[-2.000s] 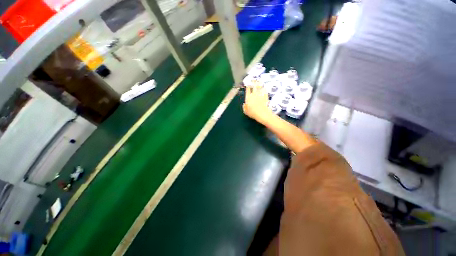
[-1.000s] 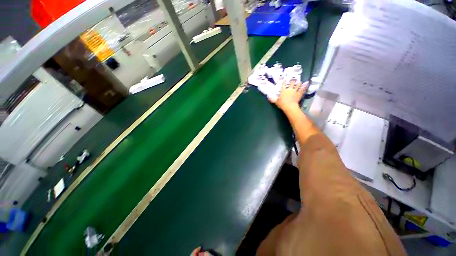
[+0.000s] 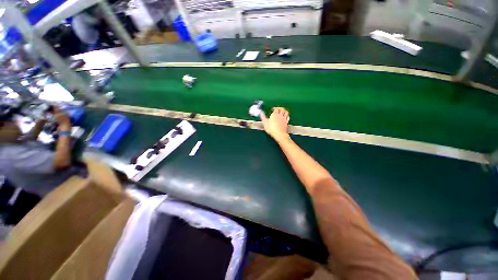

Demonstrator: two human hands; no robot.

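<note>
A small white inner assembly with dark bits lies on the green belt near its close edge. My right hand is over that edge just right of it, thumb side towards it; the thumb tip is at or very near the piece, and contact cannot be told. The fingers look apart and hold nothing visible. A second small white assembly lies farther left on the belt. My left hand is out of the picture.
On the worktop are a white strip with dark parts, a white stick and a blue bin. A lined box and cardboard flaps are at lower left. Another person's arm is at far left.
The view has swung left. My right hand has left the cluster of white units and is now at the belt's near edge. Fingertips seen at the bottom edge earlier are gone.
</note>
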